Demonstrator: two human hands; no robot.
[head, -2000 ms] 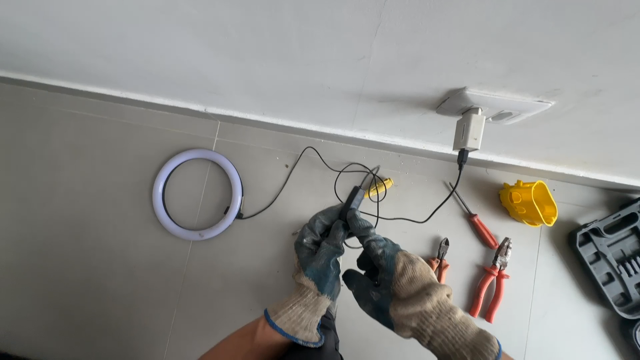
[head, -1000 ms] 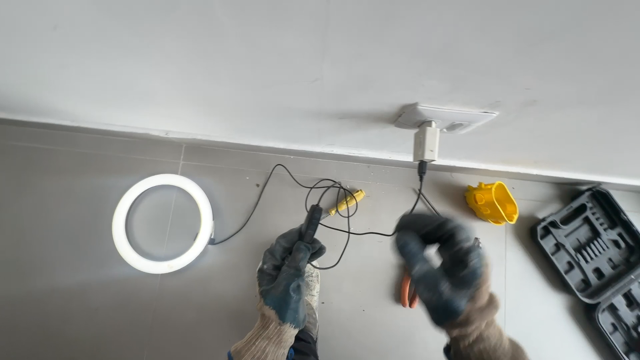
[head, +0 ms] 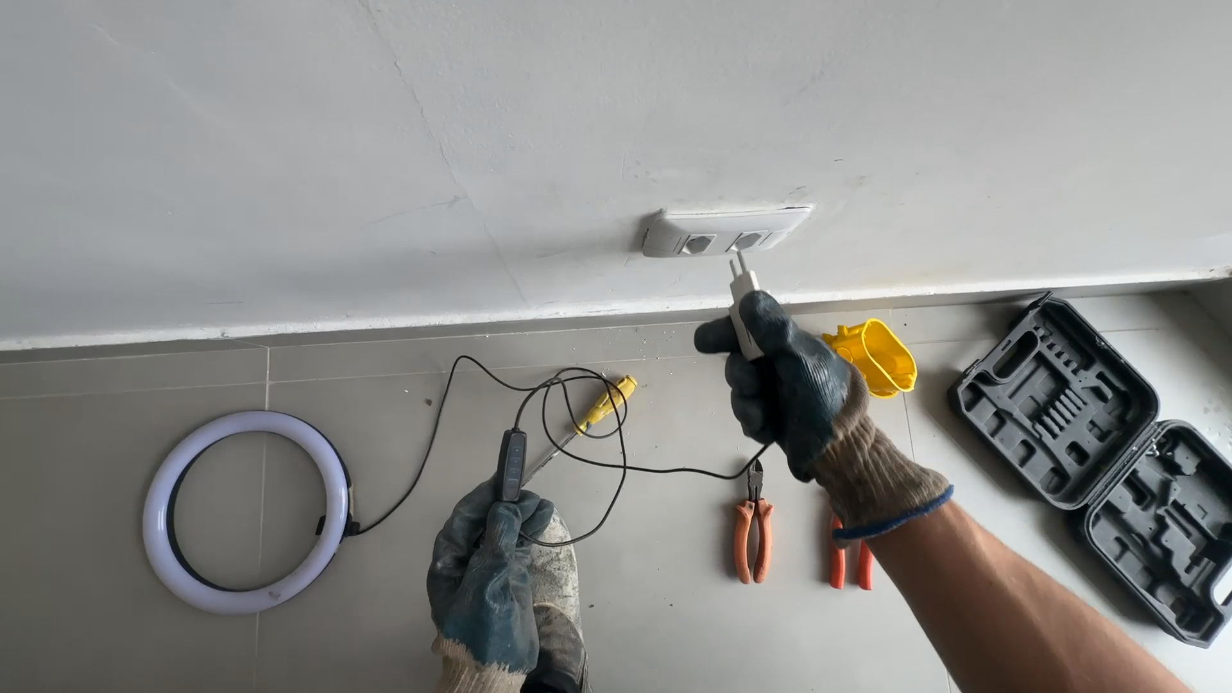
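My gloved left hand grips a black inline cable remote with small buttons. From it a thin black cable loops over the floor to the ring light, which lies unlit at the left. In my gloved right hand is a white plug adapter; its two pins point up at the wall outlet, just below the right socket. Whether the pins touch the outlet cannot be told. The cable's other end runs up to my right hand, where the glove hides it.
A yellow-handled screwdriver lies under the cable loops. Orange-handled cutters and a partly hidden red-handled tool lie on the tiles. A yellow electrical box is near the wall, an open black tool case at right. A shoe is beside my left hand.
The adapter, seated in the outlet in both earlier frames, is out of it and in my right hand. The ring light glowed one second ago and is now dark. My left hand still holds the remote.
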